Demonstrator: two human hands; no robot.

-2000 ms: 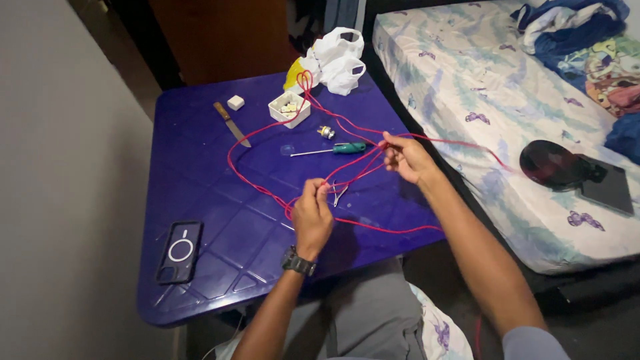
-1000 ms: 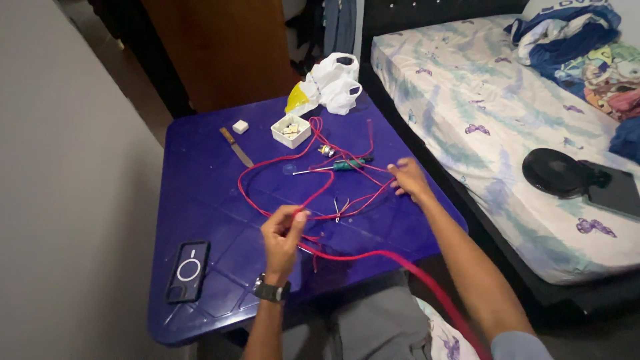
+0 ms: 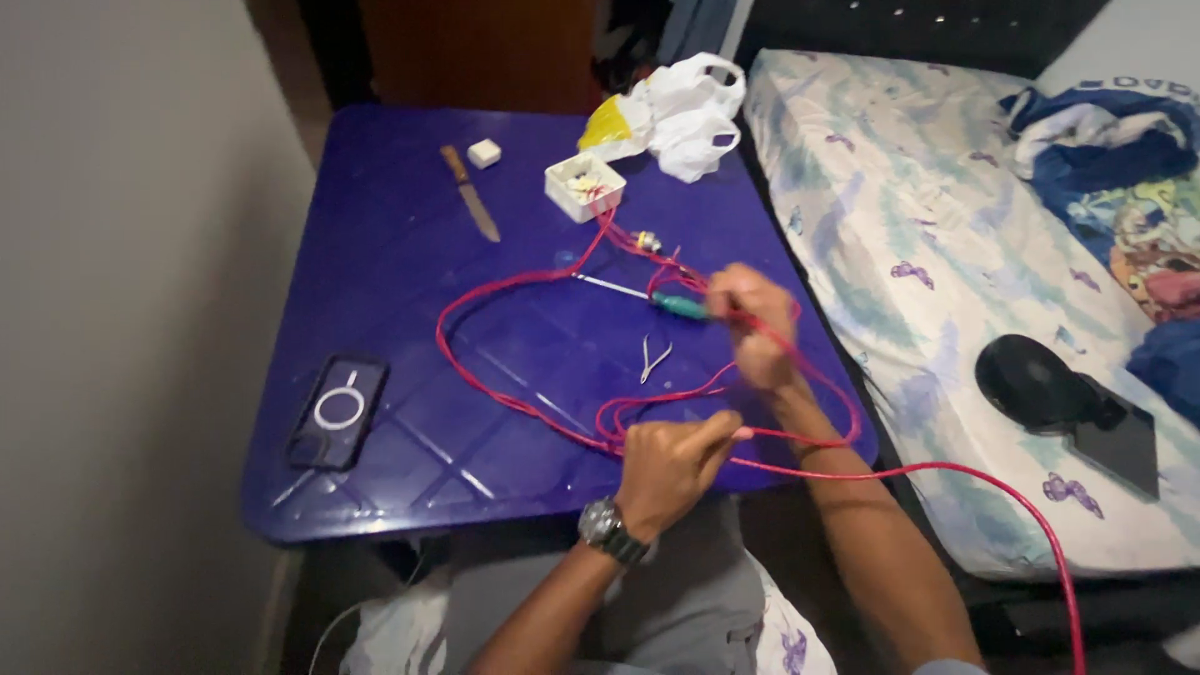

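Note:
A long red cord (image 3: 947, 466) lies in loops over the blue plastic table (image 3: 375, 281) and runs off past the right edge. My left hand (image 3: 670, 464), with a watch on its wrist, pinches the cord near the front edge. Farther back and to the right, my right hand (image 3: 755, 323) is closed around strands of the cord, slightly blurred. Just left of it lies a screwdriver with a green handle (image 3: 680, 306). Small metal nippers (image 3: 654, 358) rest between the hands. Behind them are a small metal fitting (image 3: 647, 242) and a white open box (image 3: 584, 187) with small bits inside.
A knife with a wooden handle (image 3: 471, 195) and a small white block (image 3: 485, 153) lie at the back left. A phone (image 3: 339, 411) is at the front left, white plastic bags (image 3: 694, 112) at the back. Right of the table, a mattress (image 3: 900, 234) bears a round black object (image 3: 1031, 382).
My left hand has moved right along the front of the table, toward my right hand. The cord's loops have shifted, and the nippers now show uncovered.

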